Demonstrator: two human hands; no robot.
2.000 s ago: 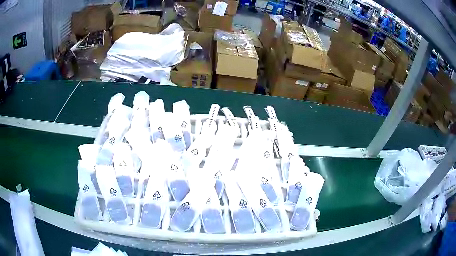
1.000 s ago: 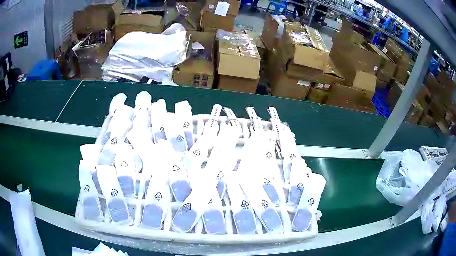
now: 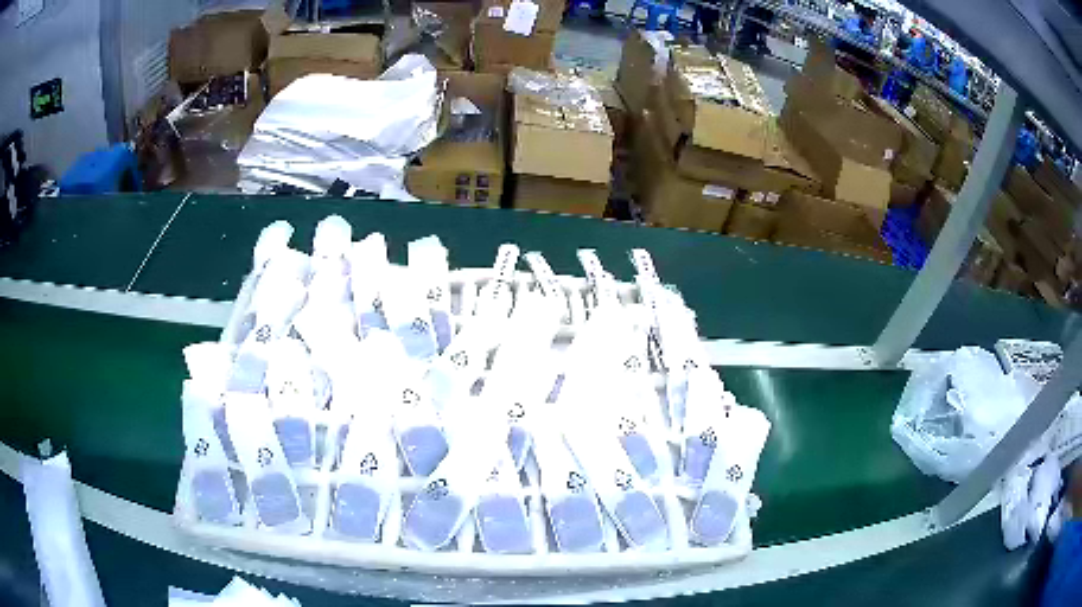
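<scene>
A wide white tray (image 3: 463, 562) lies on the green belt in front of me. It holds rows of upright slim units in milky white bags (image 3: 360, 498), with a small black symbol and a blue-grey patch at the lower end. At the back right of the tray, several units (image 3: 592, 275) show a row of small dark marks. A fanned pile of white bags (image 3: 237, 595) is cut off by the bottom edge. Neither of my hands is in view.
A long white strip (image 3: 62, 534) lies at far left. A crumpled clear bag (image 3: 963, 409) lies at right by a slanted metal post (image 3: 955, 237). A blue sleeve (image 3: 1064, 569) shows at the lower right edge. Cartons (image 3: 561, 136) and a white sheet heap (image 3: 338, 125) stand beyond the belt.
</scene>
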